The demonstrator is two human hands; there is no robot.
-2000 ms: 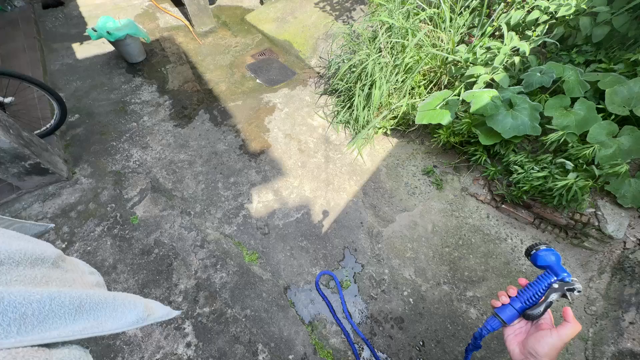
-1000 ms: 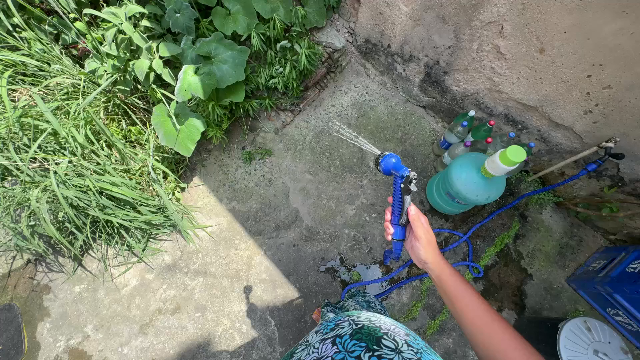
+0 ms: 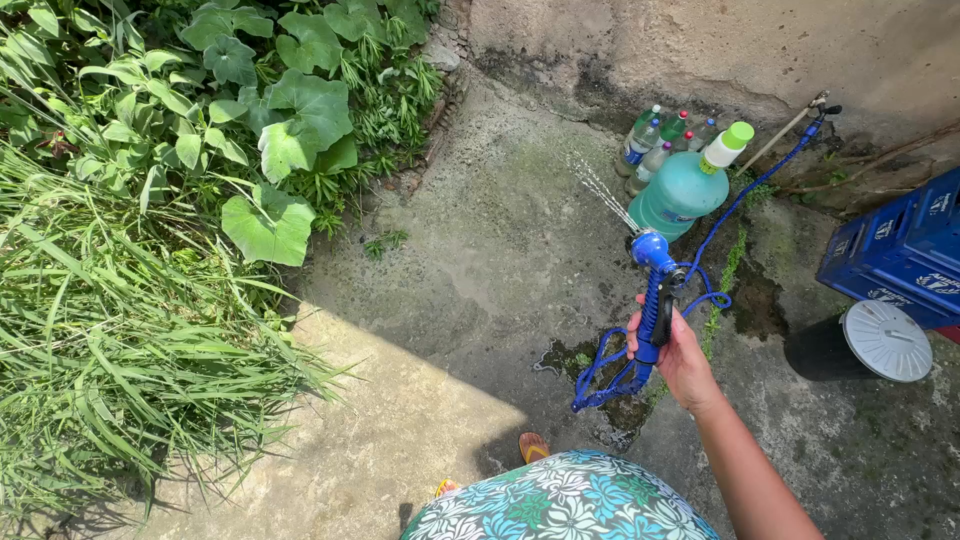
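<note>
My right hand [image 3: 679, 356] is closed around the handle of a blue hose spray nozzle [image 3: 651, 289] with a black lever. Thin jets of water [image 3: 604, 191] leave its head toward the upper left. From the nozzle's base a blue fabric hose [image 3: 705, 255] loops down over wet concrete and runs up to a tap [image 3: 819, 101] by the wall. Just beyond the nozzle stands a large teal water jug [image 3: 679, 193] with a white and green top. My left hand is out of view.
Several plastic bottles [image 3: 646, 154] stand behind the jug. Stacked blue crates [image 3: 892, 247] and a dark bin with a grey ribbed lid [image 3: 887, 340] are at the right. Tall grass [image 3: 135, 360] and broad-leaved plants [image 3: 307, 112] fill the left. A rough wall [image 3: 675, 45] runs along the top.
The view has swung to the right since two seconds ago. Water now sprays from the nozzle, where none showed in the oldest frame. The nozzle stays in my right hand.
</note>
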